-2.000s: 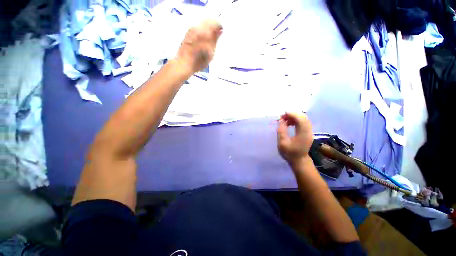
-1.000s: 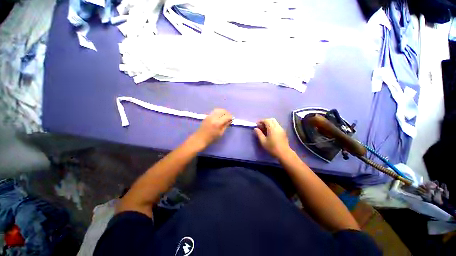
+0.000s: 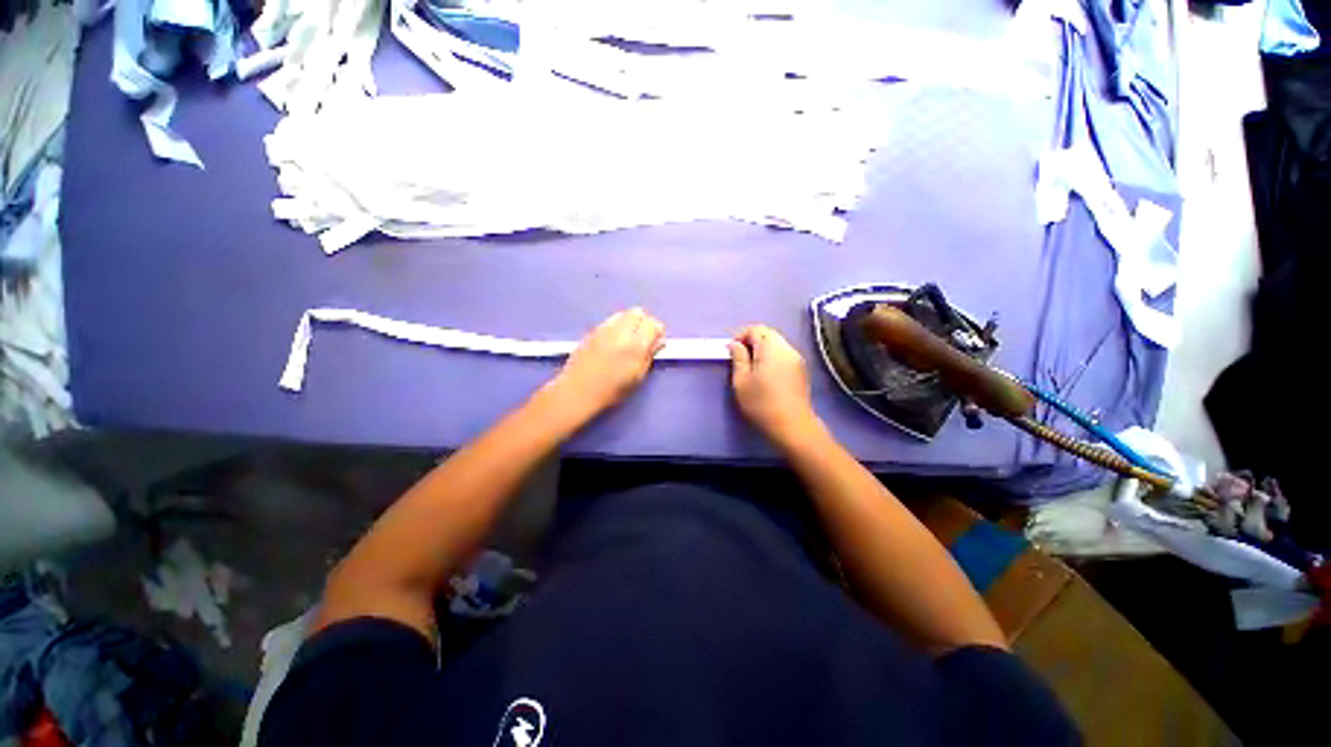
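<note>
A narrow white fabric strip [image 3: 482, 342] lies along the near part of the table, its left end bent down towards me. My left hand [image 3: 620, 355] grips it near its right part. My right hand [image 3: 766, 372] pinches its right end, and a short flat stretch shows between the hands. The steam iron [image 3: 905, 358] rests on the table just right of my right hand, with its brown handle on top; neither hand touches it.
A pile of white strips [image 3: 555, 168] lies beyond the working strip. Light blue pieces [image 3: 175, 44] hang at the far left. A brown hose [image 3: 1095, 450] and a blue cable trail right from the iron. Blue-grey cloth [image 3: 1117, 175] lies right. A cardboard box [image 3: 1095, 642] stands below.
Two seconds ago my left hand was over the pile and my right hand was empty by the iron. Since one second ago both hands hold the strip, now flatter between them; the view has shifted slightly.
</note>
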